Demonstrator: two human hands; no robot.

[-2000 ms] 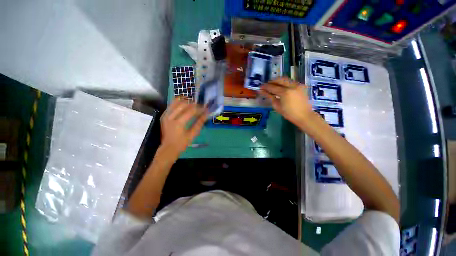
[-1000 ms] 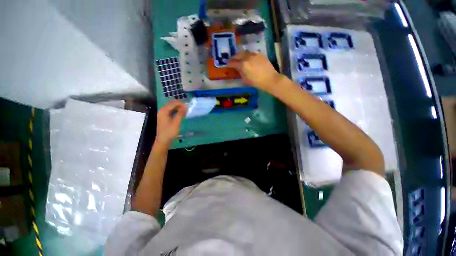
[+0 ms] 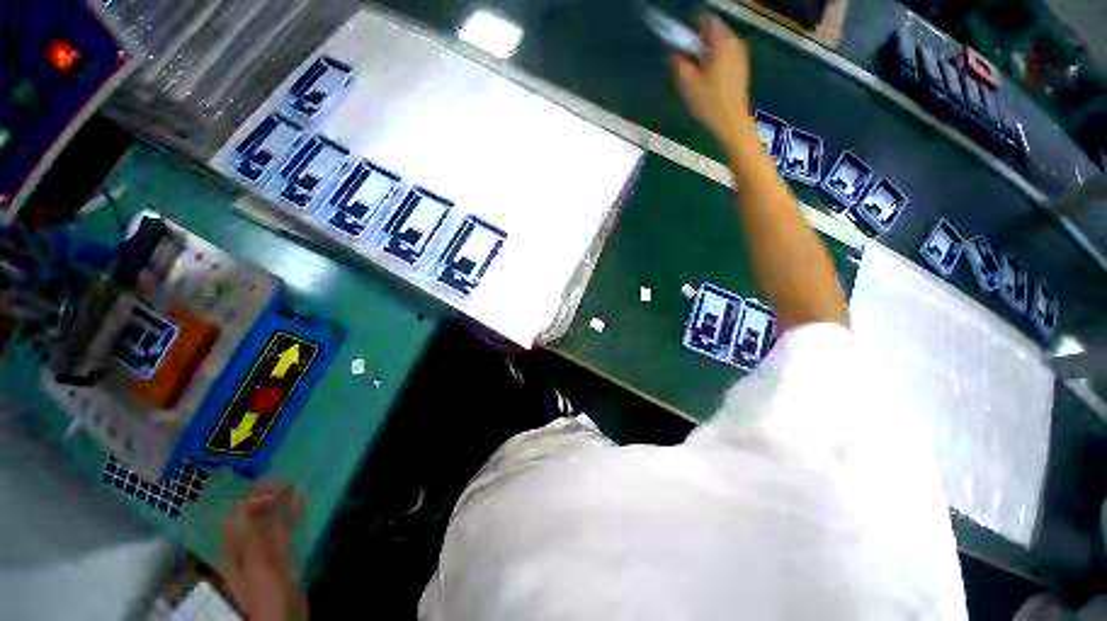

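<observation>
My right hand is stretched out over the dark conveyor at the top and holds a small pale phone-like part, seen nearly edge-on. My left hand is blurred at the lower left, beside the blue button box; no part shows in it, and its fingers are unclear. Another phone-like part lies in the orange nest on the metal base plate. Several more parts lie along the near left side of the white tray.
The blue button box stands in front of the nest, with a pad sheet beside it. Two parts lie by my right upper arm. Several loose parts lie on the conveyor. A second white tray is at right.
The view has swung to the right. My right hand has left the nest and reached out over the conveyor, now with a part. The part that was in my left hand no longer shows there.
</observation>
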